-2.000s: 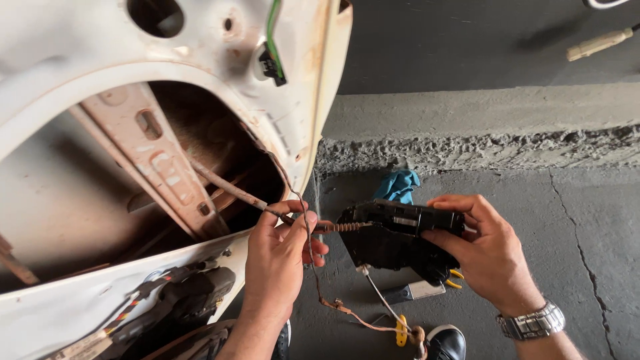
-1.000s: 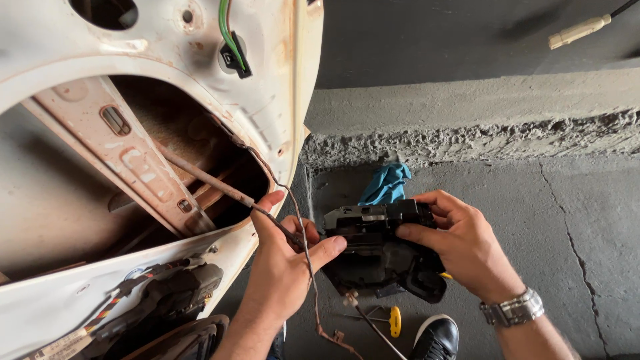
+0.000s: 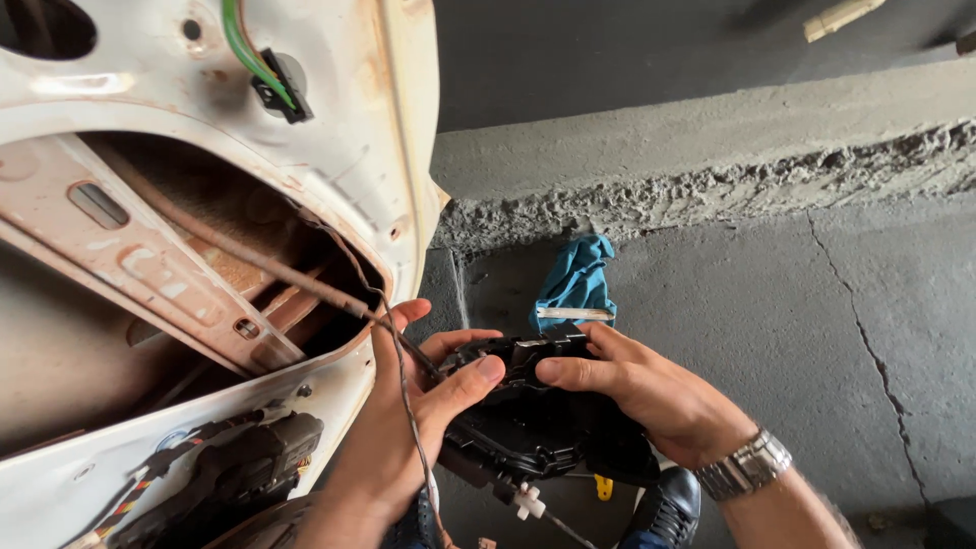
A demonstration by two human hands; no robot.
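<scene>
A black plastic car door latch assembly (image 3: pixel 534 427) is held between both hands, outside the white door shell (image 3: pixel 343 122). My left hand (image 3: pixel 419 396) grips its left end, the thumb on top, where a sheathed cable (image 3: pixel 267 267) coming out of the door opening meets it. My right hand (image 3: pixel 648 389), with a metal watch at the wrist, holds the upper right end between thumb and fingers. A thin brown wire (image 3: pixel 404 374) hangs across my left hand. A white plastic clip (image 3: pixel 529 501) and a rod are below the latch; the cable's end is hidden.
A blue cloth (image 3: pixel 577 278) lies on the grey floor behind the hands. A green wire with a black connector (image 3: pixel 282 88) hangs on the door panel. A wiring harness (image 3: pixel 229 473) is at lower left. A yellow object (image 3: pixel 604 488) lies near a black shoe (image 3: pixel 667 507). A light-coloured connector (image 3: pixel 842 19) is at upper right.
My left hand has gone from holding the cable beside the latch to gripping the latch itself. The cable and the latch have come together. The latch has turned somewhat in the hands.
</scene>
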